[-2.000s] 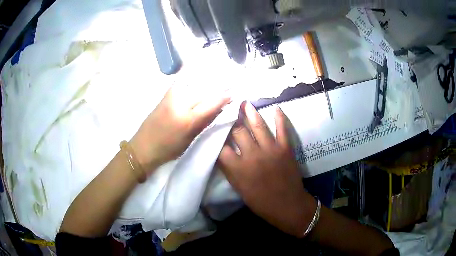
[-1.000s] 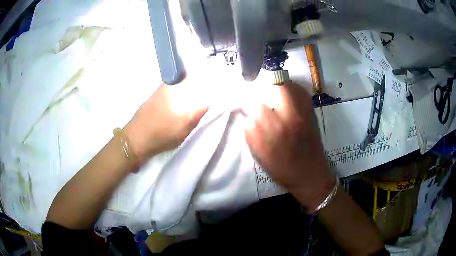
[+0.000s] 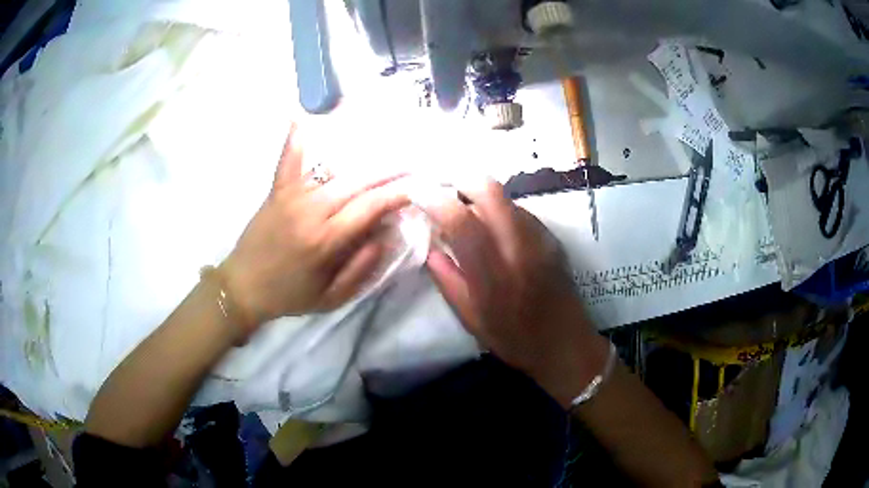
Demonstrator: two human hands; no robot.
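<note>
A white garment piece lies in folds under and between my hands, and hangs toward my lap. My left hand lies on the cloth, its thumb and fingers at a raised fold. My right hand is bent, slightly blurred, with its fingertips on the same fold from the right. Both hold the cloth between them, just in front of the sewing machine head. Strong glare hides the presser foot, the needle and the cloth edge behind the fingertips.
A grey-blue bar stands left of the machine head. An orange-handled awl, a dark slotted metal tool, printed labels and black scissors lie at right. More white cloth is heaped at left. Yellow-framed bins stand below right.
My right hand has moved from near the tension knob down and left, toward my left hand. My left hand's fingers have closed toward the fold. The view has shifted slightly.
</note>
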